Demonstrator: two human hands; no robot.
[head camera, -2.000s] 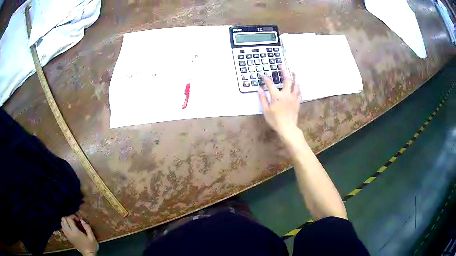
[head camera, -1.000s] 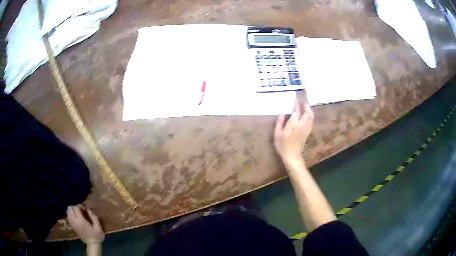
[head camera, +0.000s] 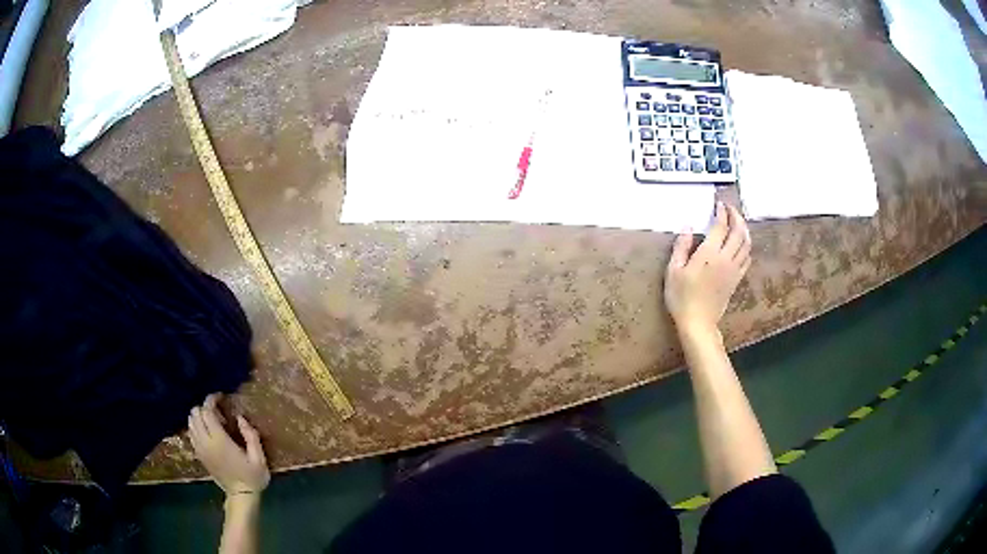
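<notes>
A grey-silver calculator (head camera: 681, 119) with dark keys lies on the note sheet (head camera: 455, 152), a white folded paper with faint writing. A red pen (head camera: 523, 168) lies on the sheet left of the calculator. My right hand (head camera: 709, 265) is bare and empty, fingers apart, its fingertips at the sheet's near edge just below the calculator. My left hand (head camera: 229, 446) rests at the table's near edge beside the dark fabric (head camera: 119, 314), with fingers bent and nothing visible in it.
A long wooden ruler (head camera: 254, 254) lies on the worn brown table (head camera: 509, 314), its far end on white cloth (head camera: 119, 81). Another pale piece (head camera: 952, 65) lies at the far right. The table's curved near edge borders a green floor with yellow-black tape (head camera: 855, 417).
My right hand has drawn back from the calculator keys to just below it. The view has shifted, so everything sits further right. My left hand stays by the dark fabric.
</notes>
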